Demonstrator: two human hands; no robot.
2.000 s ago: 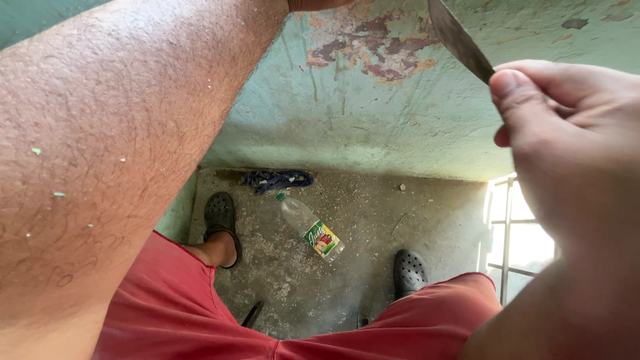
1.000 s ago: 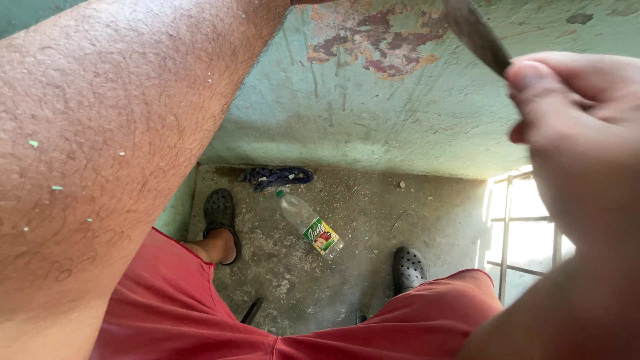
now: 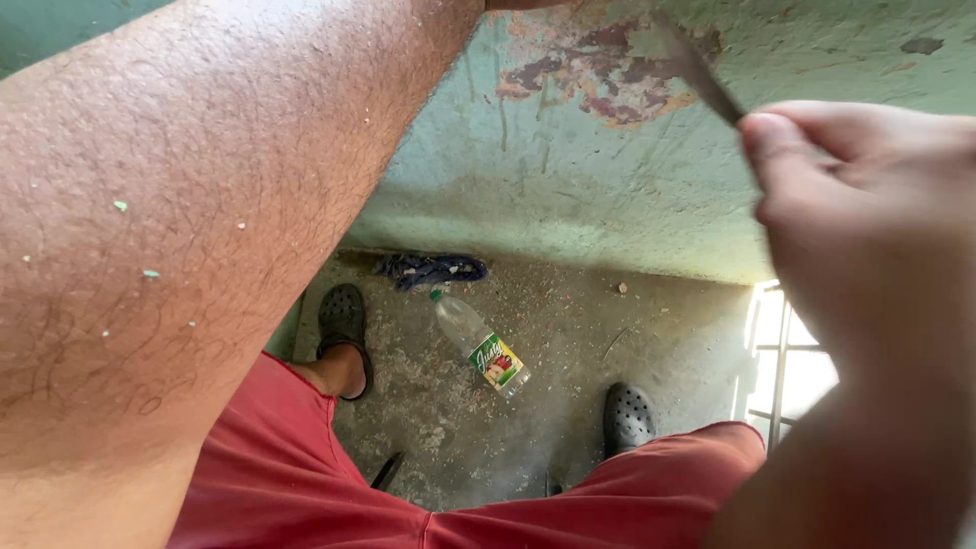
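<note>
My right hand point(image 3: 846, 175) grips a thin, dark metal blade point(image 3: 705, 76), seemingly a knife or scraper, its handle end hidden in my fingers. The blade is blurred and points up and left over a patch of bare, reddish-brown wall point(image 3: 621, 76) where paint is gone. Around that patch the wall point(image 3: 610, 191) has worn pale green paint. My left forearm crosses the upper left of the view. Only a sliver of my left hand point(image 3: 526, 3) shows at the top edge, close to the wall; its fingers are hidden. Small green paint flakes lie on the forearm.
On the concrete floor point(image 3: 564, 343), strewn with chips, lies a clear plastic bottle point(image 3: 461, 324) with a green cap. A dark blue cloth point(image 3: 435, 268) lies against the wall's foot. My feet in dark clogs point(image 3: 629, 415) stand apart. Bright metal bars point(image 3: 781, 366) are at the right.
My right hand and the blade have shifted slightly over the bare patch, lower and to the right at one second ago, then back up and left. The forearm, bottle and cloth look unchanged.
</note>
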